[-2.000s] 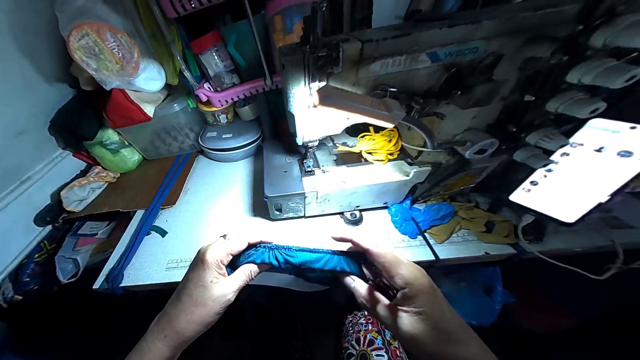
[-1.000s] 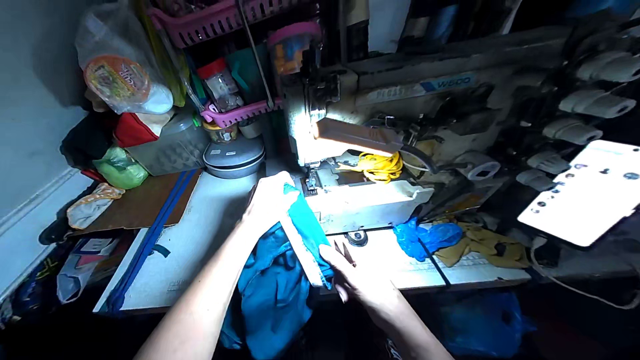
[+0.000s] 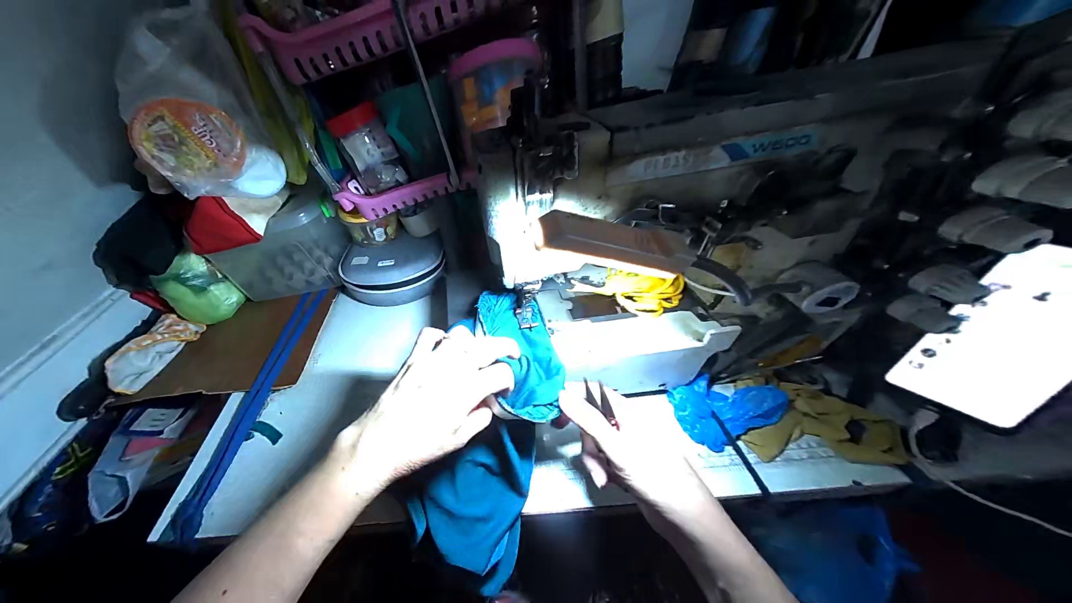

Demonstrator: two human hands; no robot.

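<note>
Teal fabric (image 3: 536, 368) lies on the bed of an industrial sewing machine (image 3: 620, 343), its top edge at the presser foot (image 3: 527, 308); the rest hangs over the table's front edge. My left hand (image 3: 448, 389) grips the fabric's left side with bent fingers. At the lower right edge of the fabric, my right hand (image 3: 611, 427) pinches it between thumb and fingers and also holds small dark pointed snips (image 3: 601, 402), partly hidden by the hand. The fabric under the left fingers is hidden.
Yellow cord (image 3: 645, 291) lies on the machine. A grey round container (image 3: 392, 268), cardboard (image 3: 226, 352) and blue strips (image 3: 251, 410) are at left. A blue plastic bag (image 3: 724, 410), mustard cloth (image 3: 825, 423) and a bright phone-like screen (image 3: 988, 343) are at right.
Both hands have carried the teal fabric from the table's front edge up to the machine's presser foot. Its long part now hangs down below my hands.
</note>
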